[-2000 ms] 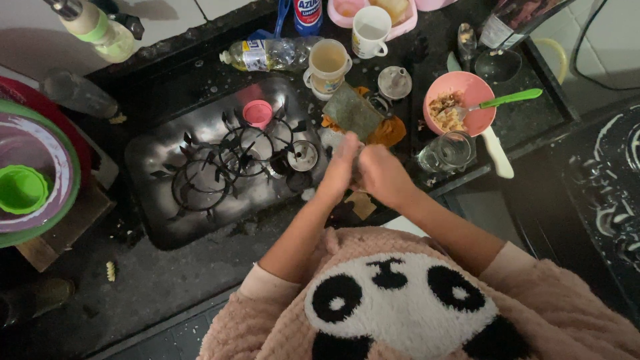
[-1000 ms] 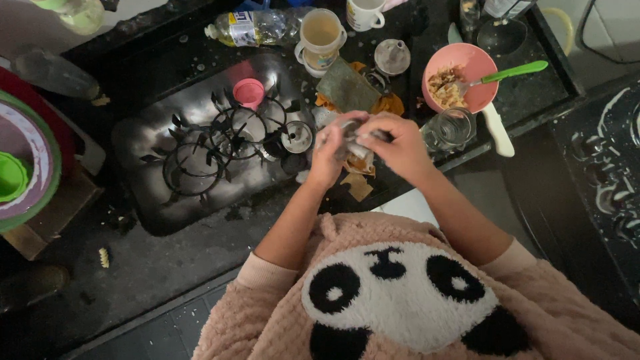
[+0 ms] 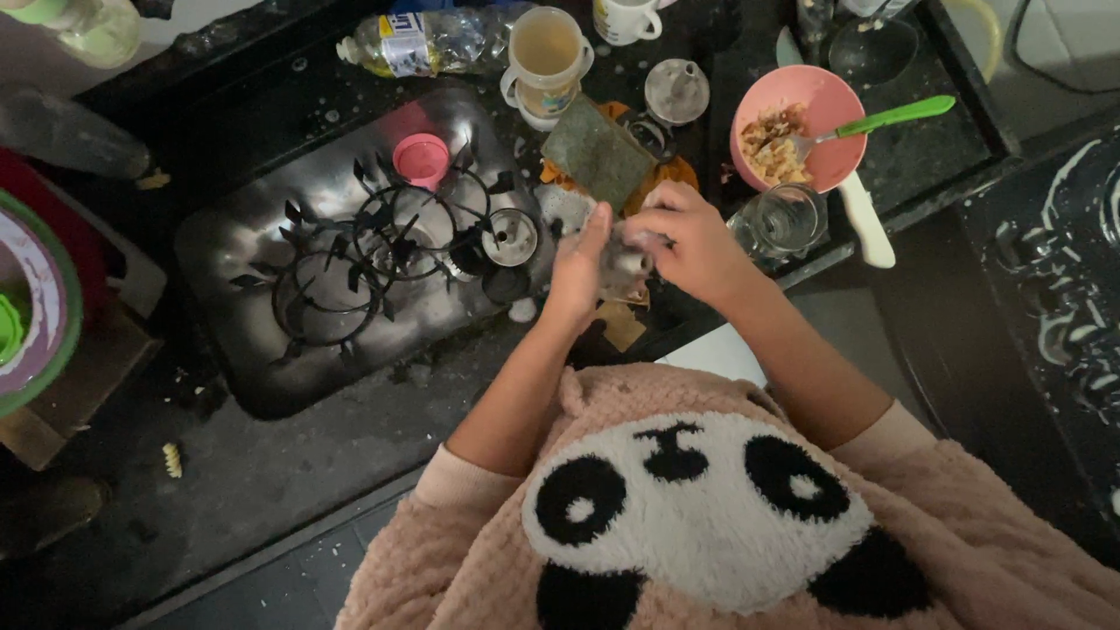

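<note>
Between my two hands is a round metal stove burner part (image 3: 632, 261), partly blurred. My left hand (image 3: 579, 271) grips its left side, and my right hand (image 3: 687, 241) has its fingers bent at its upper right. Just above lie a grey-green scouring pad (image 3: 598, 156) and an orange cloth (image 3: 672, 175). A similar metal burner part (image 3: 677, 92) rests on the counter behind them. In the steel sink (image 3: 254, 350) at the left lie black pan supports (image 3: 325, 302), another burner part (image 3: 509, 237) and a pink cup (image 3: 421, 159).
A pink bowl (image 3: 821, 105) of food holds a green-handled utensil (image 3: 897, 115). Beside it are a glass (image 3: 779, 220) and a white-handled knife (image 3: 866, 219). Stacked cups (image 3: 547, 61) and a plastic bottle (image 3: 433, 42) stand or lie behind the sink. A soapy cooktop (image 3: 1059, 289) is at the right.
My hands, close together two seconds ago, are now a little apart, with the metal part showing between them. The view has shifted slightly.
</note>
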